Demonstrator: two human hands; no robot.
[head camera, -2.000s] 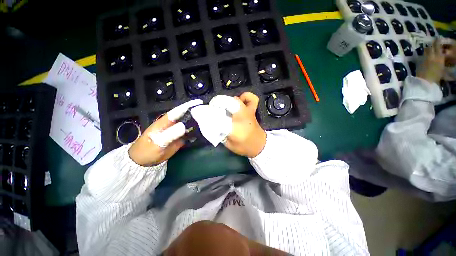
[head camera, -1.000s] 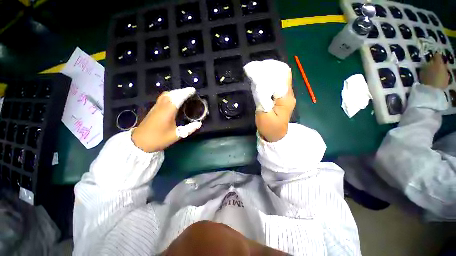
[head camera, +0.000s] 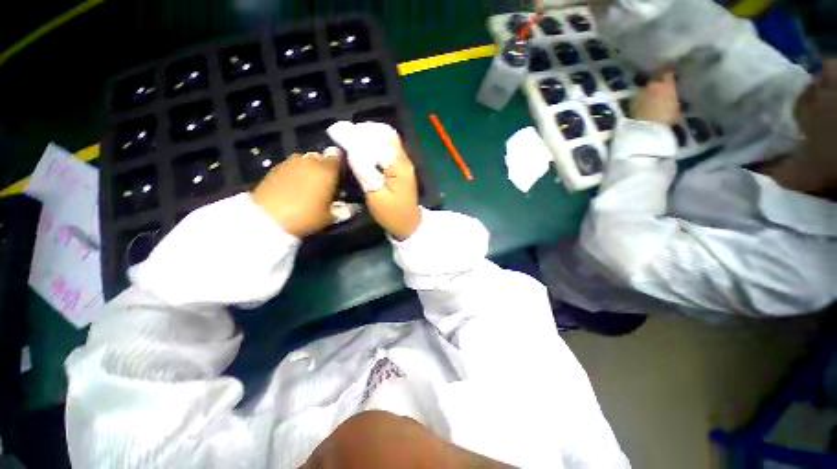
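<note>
A black foam tray (head camera: 217, 98) holds rows of dark round watch units, most with small pale and yellow marks. My left hand (head camera: 298, 194) is over the tray's front right part, with white finger cots on its fingertips. Between its fingertips is a dark area; I cannot tell whether it grips a unit or a pocket shows there. My right hand (head camera: 396, 194) is closed on a crumpled white wiping cloth (head camera: 369, 149), just right of my left fingertips. The cloth and hands hide several pockets. A silver-ringed unit (head camera: 142, 247) shows partly at the front left, beside my sleeve.
An orange stick (head camera: 451, 147) lies right of the tray. Beyond it are a crumpled white wipe (head camera: 527, 159), a pale bottle (head camera: 505, 77) and a white tray (head camera: 551, 126) of black round parts. A neighbour's arms reach over that tray. A handwritten sheet (head camera: 66, 240) lies left.
The view has shifted right. My left hand has moved right across the tray, and my right hand with the cloth has come close to it. The silver-ringed unit earlier in my left hand no longer shows clearly.
</note>
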